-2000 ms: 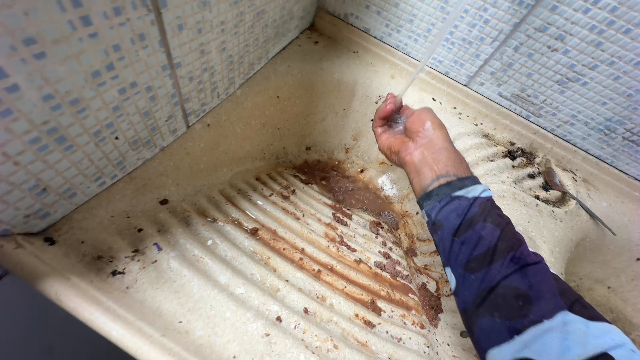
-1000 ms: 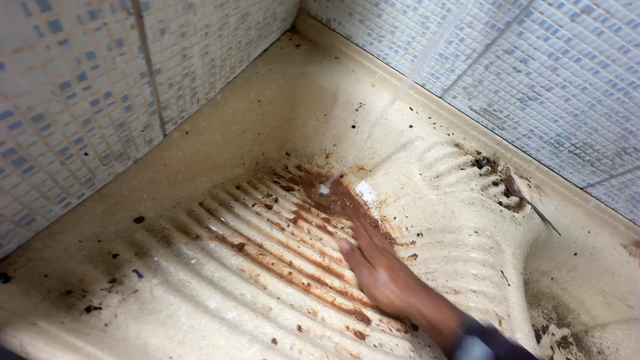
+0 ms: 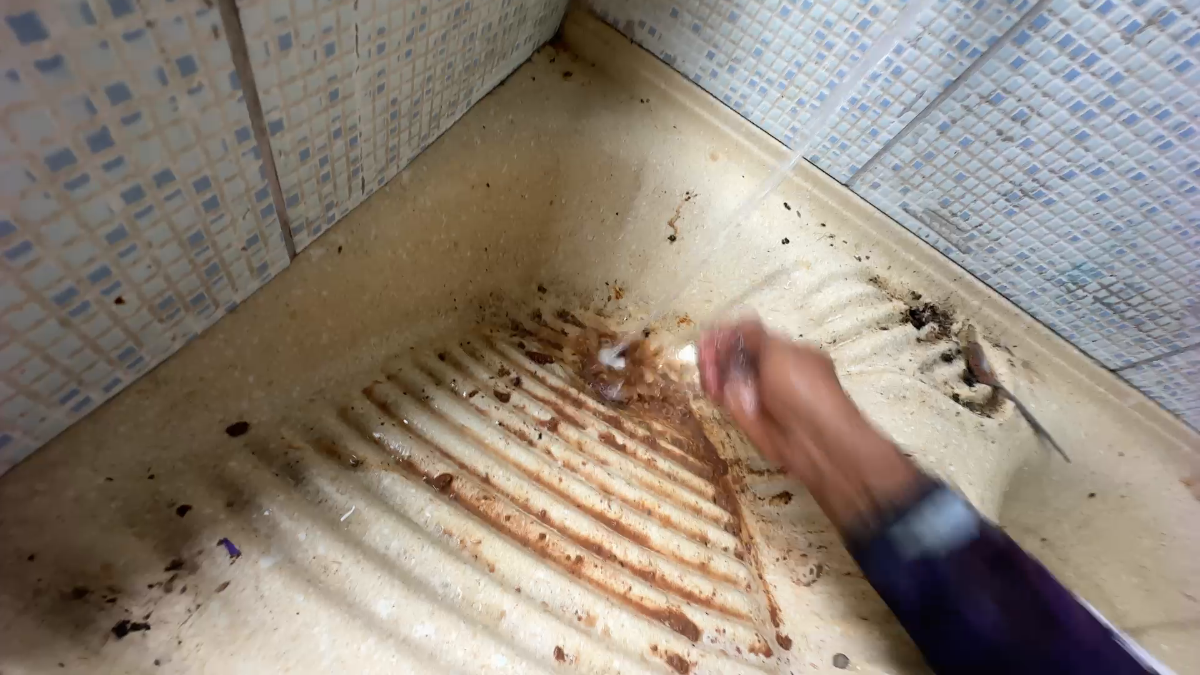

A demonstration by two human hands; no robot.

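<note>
My right hand (image 3: 778, 403), blurred by motion, hangs over the ribbed drainboard of a beige stone sink (image 3: 441, 272), its fingers curled; whether anything lies inside them cannot be told. Just left of the fingers, a thin stream of water (image 3: 741, 216) falls from the upper right onto a reddish-brown patch of muddy residue (image 3: 647, 375). Brown streaks (image 3: 562, 553) run along the grooves of the drainboard. My left hand is out of the frame.
Mosaic-tiled walls (image 3: 131, 169) meet at the back corner. A metal spoon-like utensil (image 3: 1017, 403) lies at the right beside dark food scraps (image 3: 928, 319). A small purple scrap (image 3: 230, 547) and dark specks dot the left side. The sink surface drops lower at the right.
My right hand was under the water stream, then lay flat on the grooves with its fingers extended. Now it is raised beside the stream with curled fingers.
</note>
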